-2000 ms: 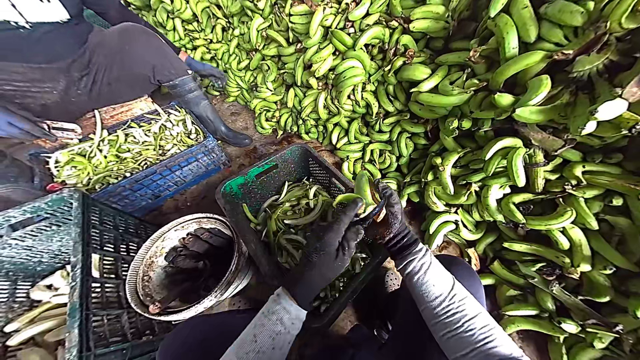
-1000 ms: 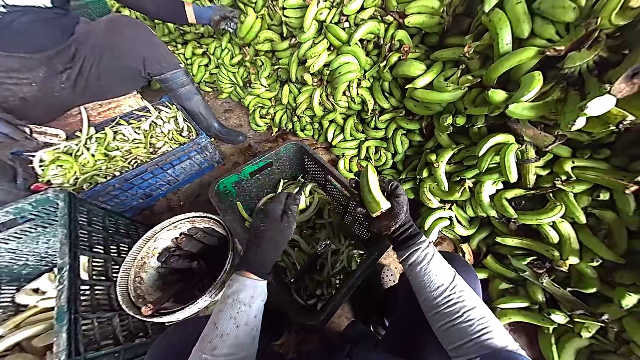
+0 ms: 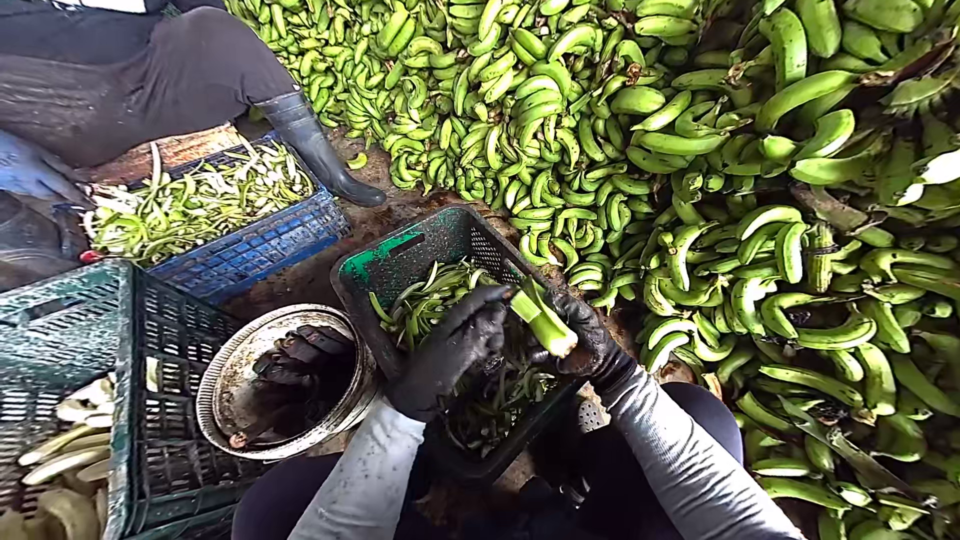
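Observation:
My right hand (image 3: pixel 589 337), in a dark glove, grips a partly peeled green plantain (image 3: pixel 544 322) with pale flesh showing and a strip of peel lifted beside it. Close to its upper left side is my left hand (image 3: pixel 457 349), also gloved, its fingertips at the fruit; whether it holds a small tool or a piece of peel cannot be told. Both hands are over a dark plastic crate (image 3: pixel 405 367) holding green peels (image 3: pixel 431 296).
Left of the crate stands a round metal basin (image 3: pixel 221 360) holding dark gloves (image 3: pixel 300 375). A green crate (image 3: pixel 127 360) contains peeled plantains (image 3: pixel 71 457). Beyond, a co-worker's boot (image 3: pixel 319 154) is beside a blue crate (image 3: pixel 255 244) of peels. Green plantains (image 3: pixel 540 112) are heaped ahead and right.
My left hand has moved right, back to the plantain, which was apart from it a second ago. More pale flesh shows on the fruit. The co-worker's hand has left the heap.

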